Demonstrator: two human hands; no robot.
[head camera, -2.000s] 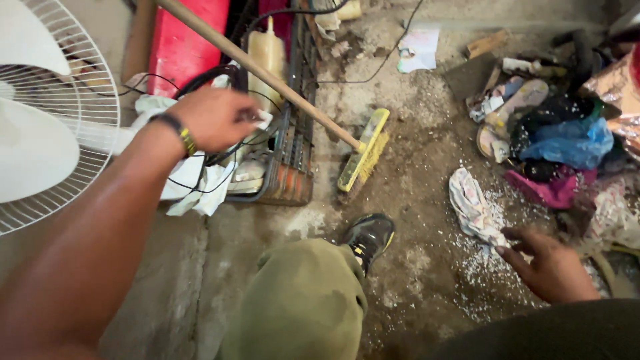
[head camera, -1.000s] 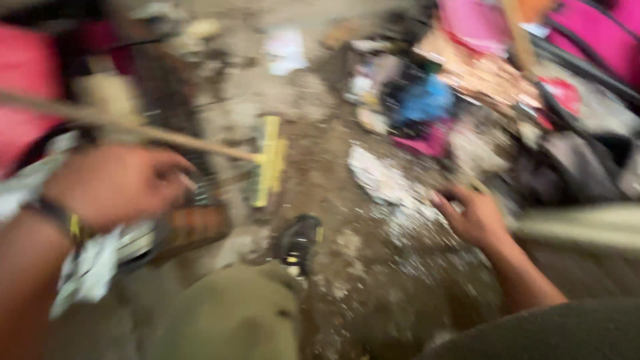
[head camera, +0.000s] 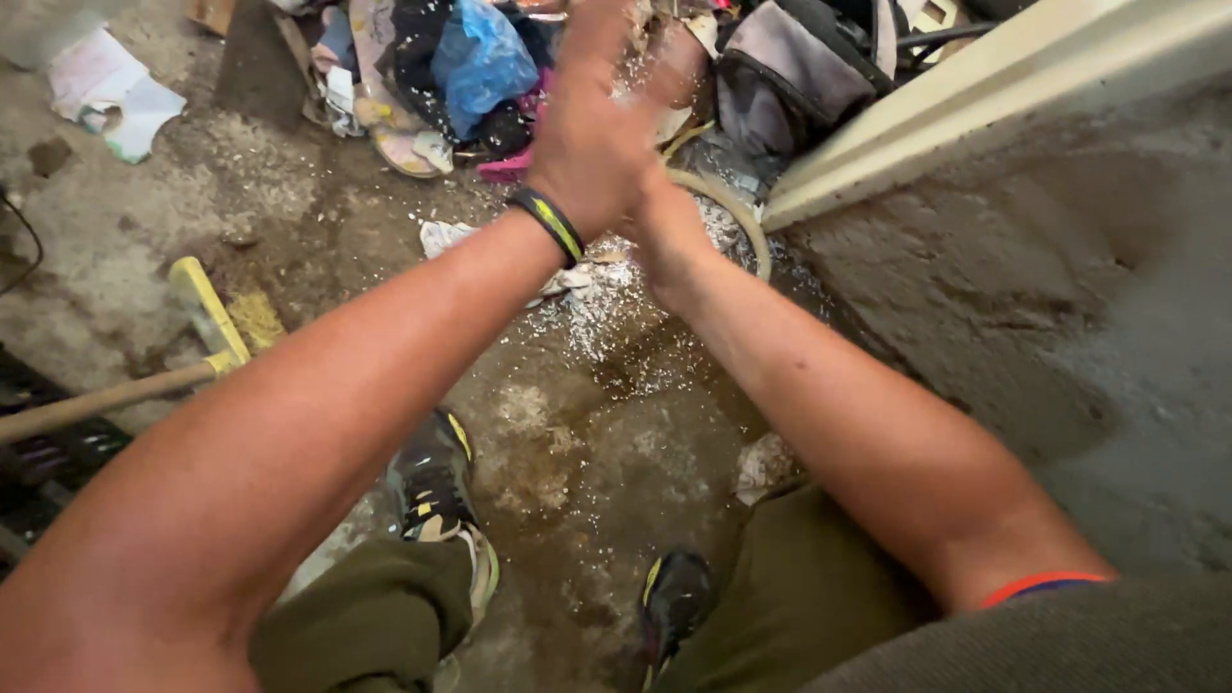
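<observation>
At the upper middle, my left hand (head camera: 592, 144), blurred and with a black and yellow band on its wrist, is pressed or laid against my right hand (head camera: 664, 207). The two palms seem to meet, with fingers pointing away from me, and nothing shows as held. Both are above a floor strewn with small white bits (head camera: 616, 327). A crumpled whitish cloth or paper (head camera: 445, 237) lies partly behind my left wrist. Beyond the hands is a heap with a blue plastic bag (head camera: 481, 67), a sandal (head camera: 409, 154) and a grey and black bag (head camera: 799, 72).
A yellow-headed broom (head camera: 207, 313) lies at left, its wooden handle running to the frame's edge. Stained paper (head camera: 115, 91) is on the concrete at upper left. A curved hose (head camera: 741, 212) rests near the wall (head camera: 1011, 260) with a pale ledge at right. My shoes (head camera: 438, 481) stand below.
My left hand has come from the crate side across to my right hand. My right hand has left the spot beside the crumpled cloth or paper. The view has swung right.
</observation>
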